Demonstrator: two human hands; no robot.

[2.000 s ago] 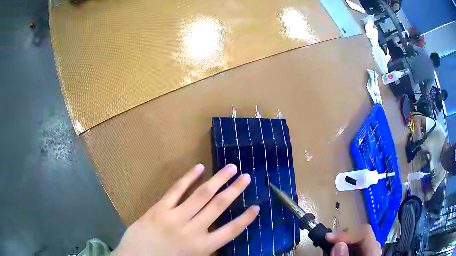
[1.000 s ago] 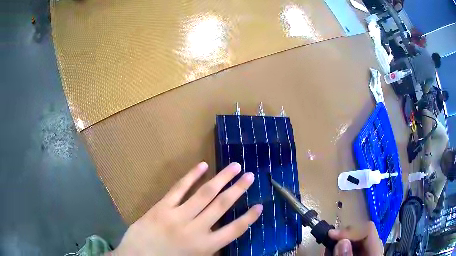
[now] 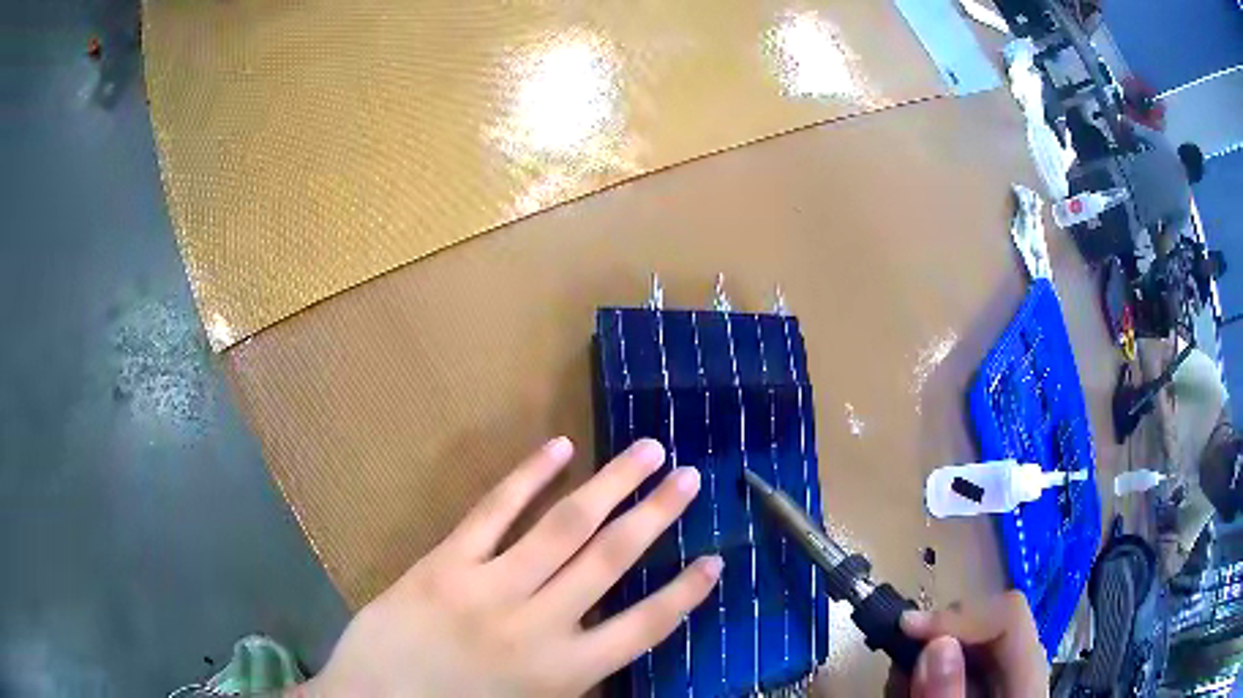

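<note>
A stack of dark blue solar cells (image 3: 702, 348) with pale parallel lines lies on the bench in front of me. Bunched silver ribbon ends stick out past its far edge. My left hand (image 3: 525, 586) lies over the stack's left side, fingers spread, fingertips on the cells, holding nothing between them. My right hand (image 3: 975, 655), cut off by the bottom edge, grips the dark handle of a soldering iron (image 3: 818, 545). The iron's tip is at a line near the middle of the stack; whether it touches is hard to tell.
A white squeeze bottle (image 3: 971, 490) lies right of the iron, its nozzle over a blue tray (image 3: 1002, 450) of dark cell strips. A small black scrap (image 3: 930, 556) is near the bottle. Beyond the tray are cables, other bottles and a seated person. The curved bench edge is at left.
The stack, hands and bottle sit slightly further right in the picture. The iron's tip is slightly higher in view, still at the middle of the stack. The left hand keeps its spread pose.
</note>
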